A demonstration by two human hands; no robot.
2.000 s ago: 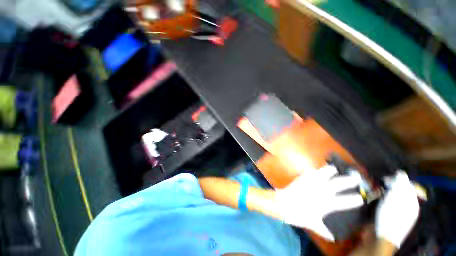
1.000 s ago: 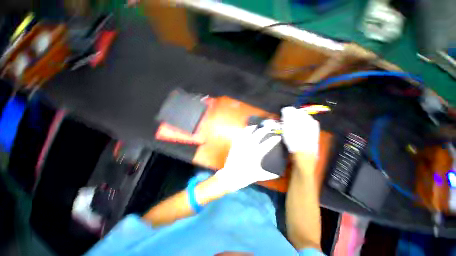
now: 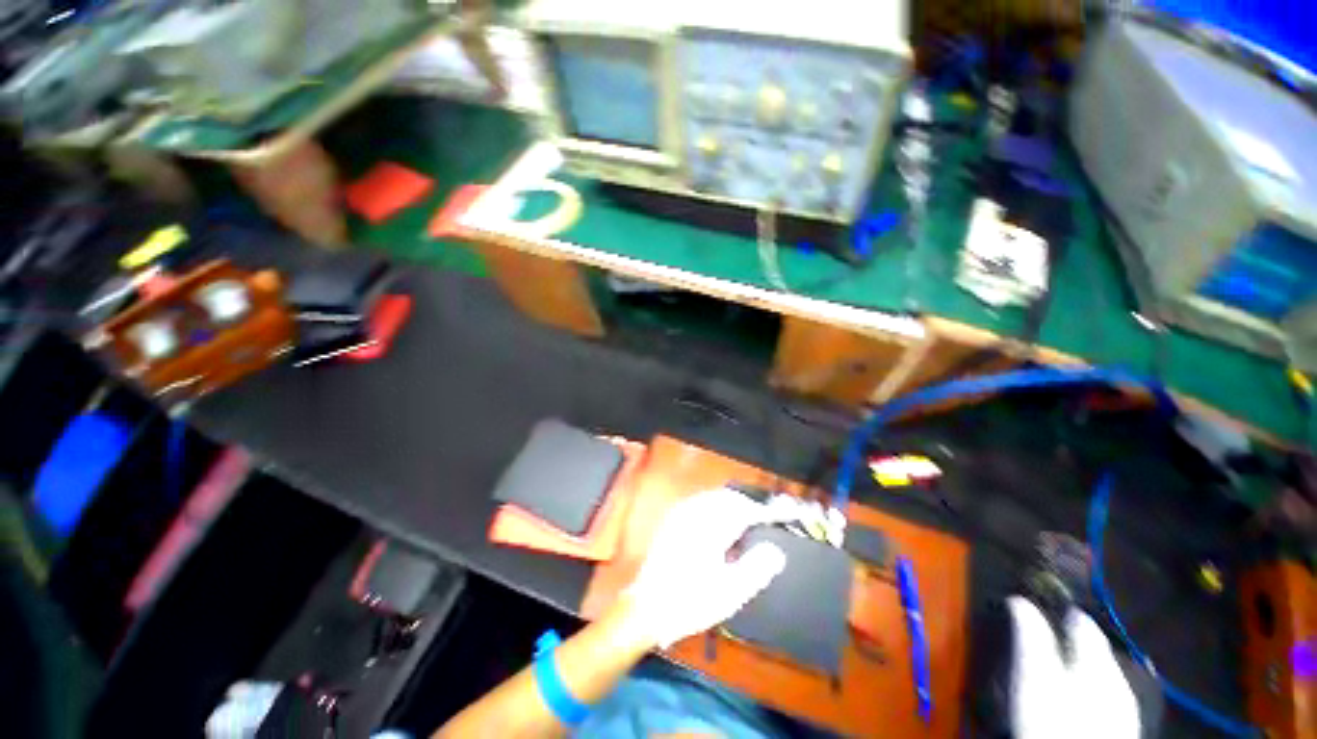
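A flat black set-top box lies on the orange-brown mat, its far edge at the silvery plug cluster. My gloved left hand holds the box's left far corner, thumb on top, fingers at the plugs. The fingertips are partly blurred. My gloved right hand is right of the mat, low in the picture, over the near part of a dark remote control. Its grip is hidden. A blue pen lies on the mat's right side.
Another black box lies on a salmon sheet to the left. A blue cable loops right past red and yellow plugs. An orange-brown switch box stands far right. An oscilloscope is on the green shelf.
The view has swung right and up. My right hand has left the plug cluster and moved right to the remote. My left hand stays at the box.
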